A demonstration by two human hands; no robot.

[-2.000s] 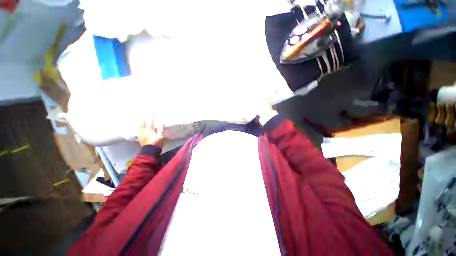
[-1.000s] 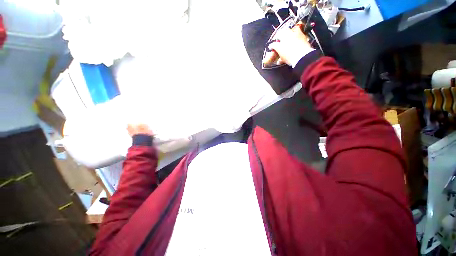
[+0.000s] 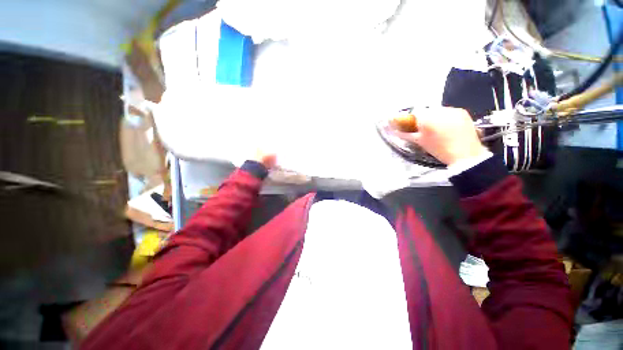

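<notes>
My right hand [image 3: 447,133] grips the orange-brown handle of the steam iron [image 3: 404,123]. The iron's pointed tip faces left over the white cloth, near the front edge of the ironing table. My left hand [image 3: 268,161] lies at the table's front edge, left of the iron; it is overexposed and its fingers cannot be made out. The white cloth [image 3: 328,130] is so bright that it blends with the padded ironing table [image 3: 179,130]. Hoses and cables run from the iron to the right.
A black iron rest [image 3: 471,92] with pale cords lies right of the iron. A blue piece [image 3: 233,58] lies at the table's left. A white pile [image 3: 300,17] is at the far side. Cardboard [image 3: 140,140] stands at left. A yellowish hose [image 3: 591,94] comes in from the right.
My right hand has reached from the front edge to the iron, gripped it on the rest and brought it left onto the cloth. The view has turned. My left hand stays near the front edge.
</notes>
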